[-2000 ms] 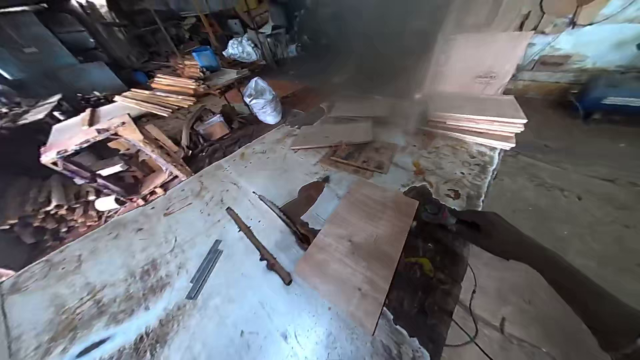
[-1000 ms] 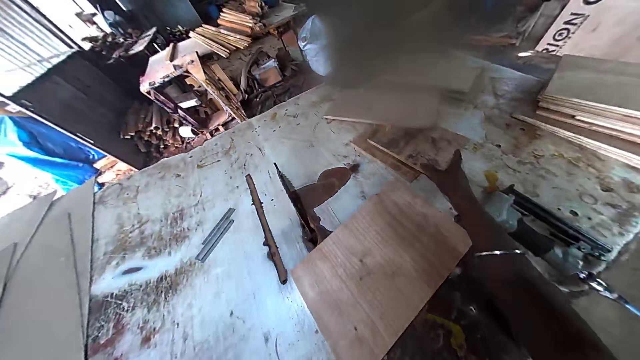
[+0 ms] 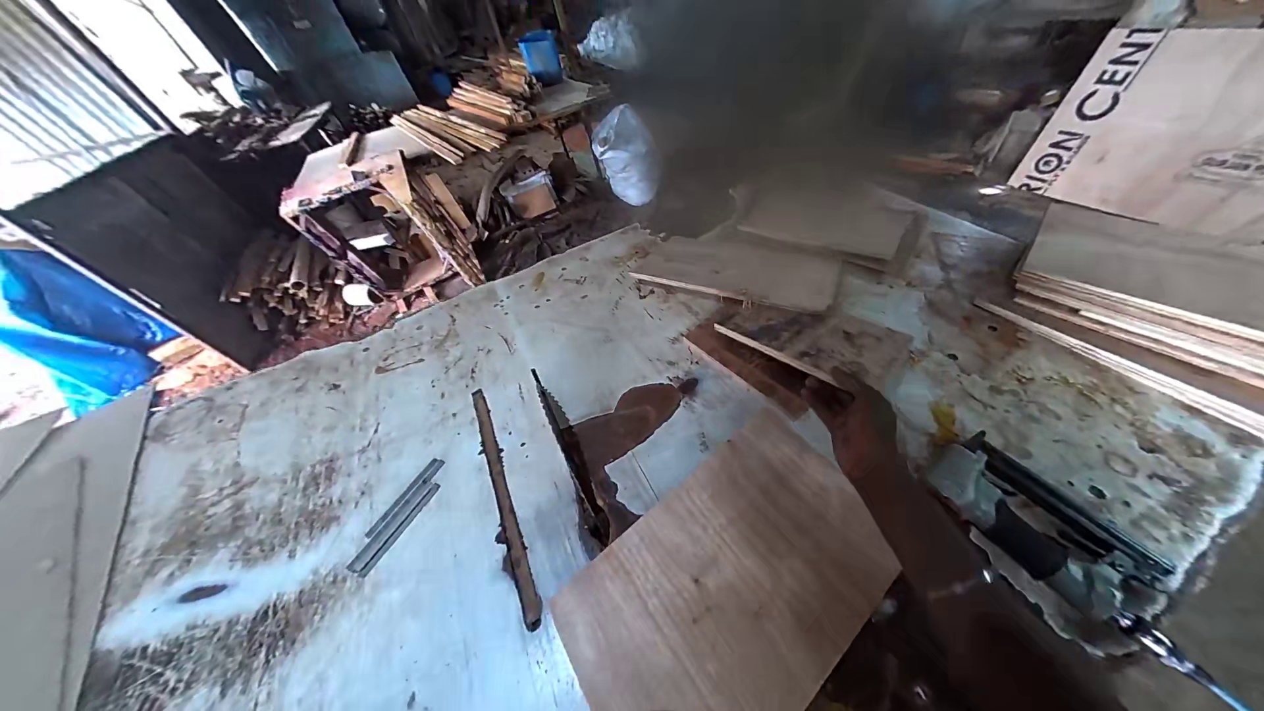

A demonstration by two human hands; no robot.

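Observation:
My right hand comes in from the lower right, its fingers closed on the near end of a thin wooden strip. The strip lies over a darker board. Just below the hand, a rectangular plywood panel lies at an angle on the worktable. To the right of my forearm rests a black and grey tool with a hose fitting, apparently an air nailer. Left of the panel are a dark toothed blade, a flat brown piece, a rough stick and grey metal strips. My left hand is out of view.
The worktable has a worn, stained top. Thin boards lie at its far side, with stacked plywood sheets at the right. Past the edge stand a wooden frame, scrap wood and a white sack. A dark blur hides the upper middle.
My right hand was at the plywood panel's right edge, on a dark tool; it is now farther left on the thin strip. The view has turned noticeably.

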